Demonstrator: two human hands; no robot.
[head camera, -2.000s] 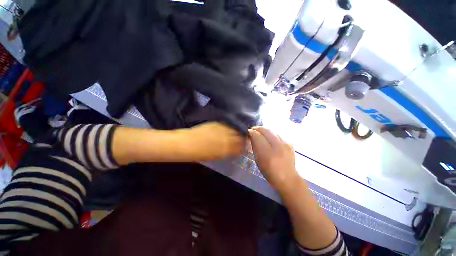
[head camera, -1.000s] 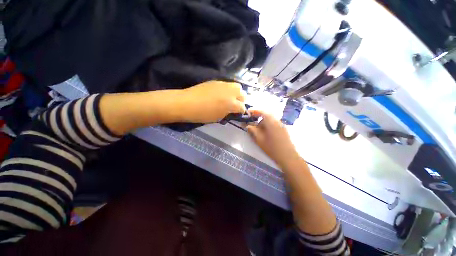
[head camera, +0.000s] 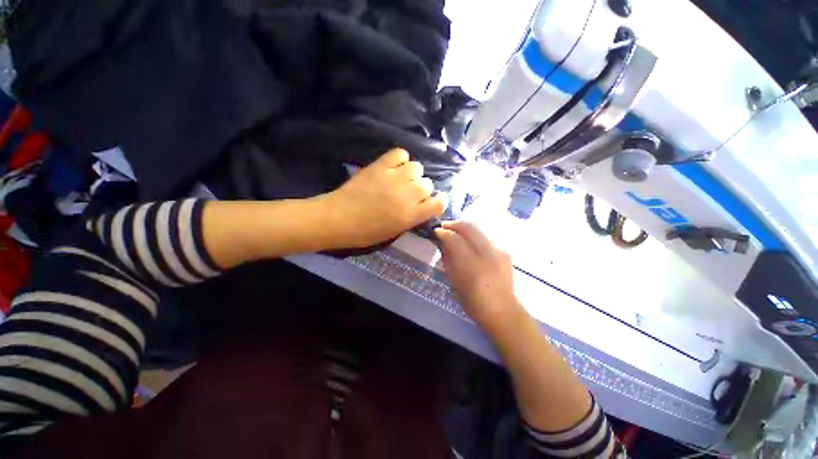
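A large black garment (head camera: 242, 99) lies heaped on the left of the white sewing machine (head camera: 574, 116). Its narrow end is held just in front of the brightly lit presser foot area (head camera: 480, 175). My left hand (head camera: 386, 202) is closed on the garment end, knuckles up. My right hand (head camera: 475, 269) pinches the edge of the same dark piece between its fingertips, beside my left hand. Glare hides the needle, and my left hand hides part of the cloth.
Scissors with dark loops (head camera: 614, 222) lie behind the machine head. A printed ruler (head camera: 592, 363) runs along the table's near edge. Black snips (head camera: 731, 393) sit at the table's right end. A control panel (head camera: 782, 309) is on the machine. Red and dark items (head camera: 22, 148) are at far left.
Both hands stay at the garment end near the needle. Since a second ago my left hand has moved slightly down and the black cloth has shifted and spread behind it. The view has shifted slightly.
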